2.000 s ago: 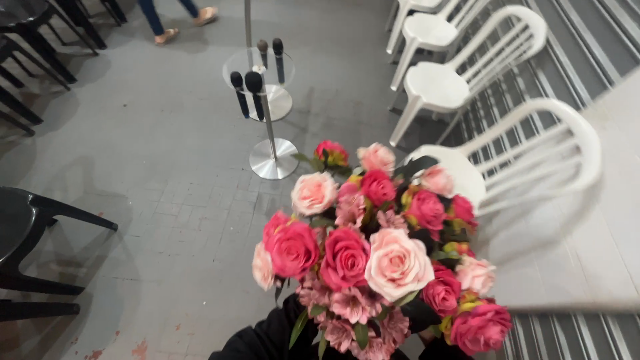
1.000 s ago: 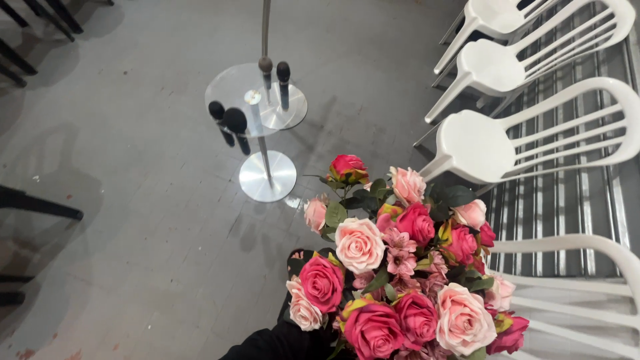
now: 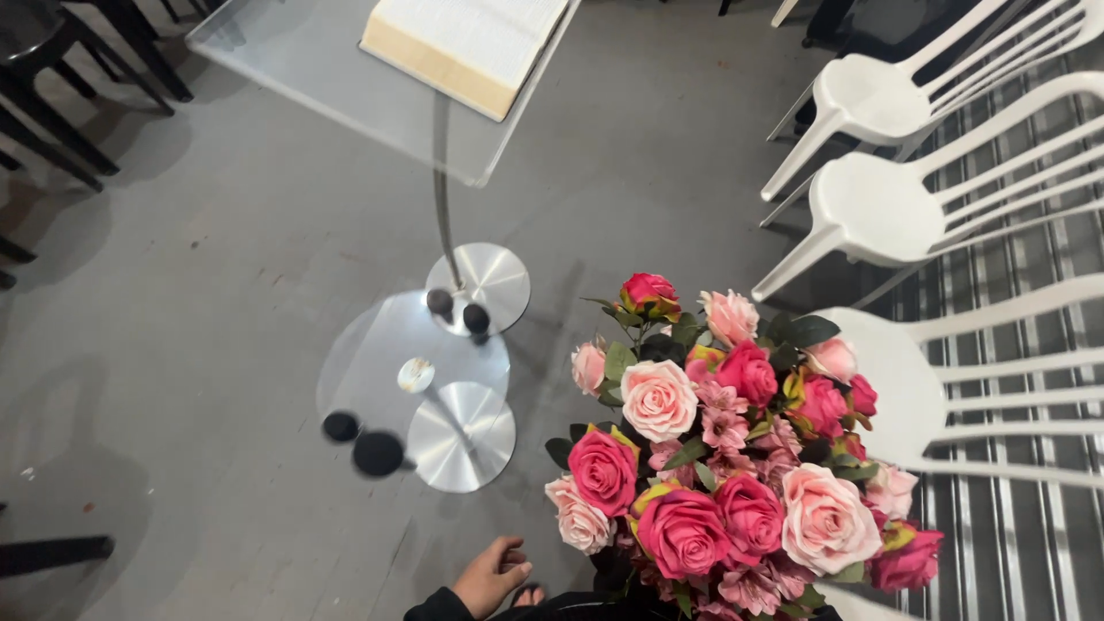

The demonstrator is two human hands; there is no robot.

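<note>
A large bouquet of artificial-looking roses (image 3: 720, 457), pink and pale peach with green leaves, fills the lower right of the head view. Just left of it, at the bottom edge, my left hand (image 3: 493, 576) extends from a dark sleeve, fingers loosely bent and apart, holding nothing. The flowers stay close to my body; what supports them from below is hidden, and my right hand does not show. Ahead of my left hand stands a small round clear-topped table (image 3: 366, 354) with a metal base (image 3: 463, 440). Several black microphones (image 3: 378, 454) stand upright around its rim.
Beyond the small table is a clear lectern (image 3: 319, 95) on a curved metal post, bearing an open book (image 3: 466, 43). White plastic chairs (image 3: 875, 207) line the right side beside a ribbed metal surface. Black chairs (image 3: 52, 60) stand at the left on the grey floor (image 3: 216, 285).
My left hand is now visible beside the bouquet; earlier only the dark sleeve showed, reaching in under the flowers. The view has shifted, bringing in the lectern top and book.
</note>
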